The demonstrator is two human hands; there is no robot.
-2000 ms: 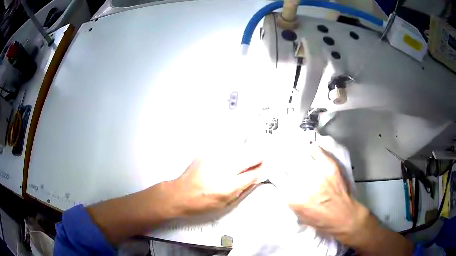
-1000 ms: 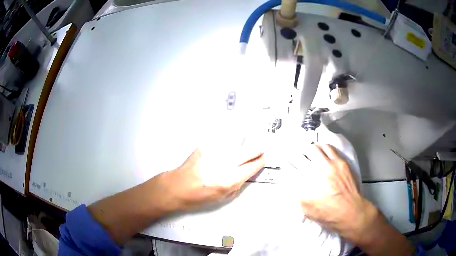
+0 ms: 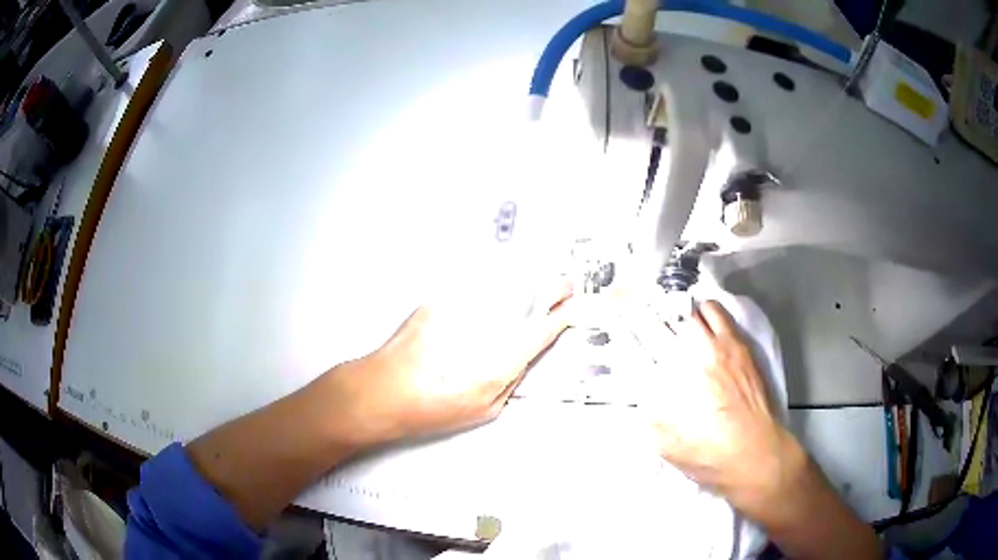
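A white garment piece (image 3: 613, 498) lies under and around my right hand and hangs over the table's front edge; glare hides most of its edges. My right hand (image 3: 717, 405) is on the cloth, fingertips just right of the presser foot area (image 3: 596, 273); the glare hides whether it grips. My left hand (image 3: 460, 361) lies flat to the left of the needle plate (image 3: 598, 356), fingers pointing at the foot, with no cloth clearly visible in it. The sewing machine head (image 3: 854, 197) stands at the right, with its tension knob (image 3: 743, 210).
A blue hose (image 3: 558, 53) curves over the machine head. Dark thread snips (image 3: 919, 396) and thin sticks (image 3: 895, 448) lie at the right table edge. Orange-handled scissors (image 3: 39, 268) and a dark thread cone with red top (image 3: 53, 118) are on the left side table.
My left hand has moved a little up, its fingertips nearer the presser foot. More of the needle plate with its dark marks shows between the hands. My right hand has shifted slightly right since the earliest frame.
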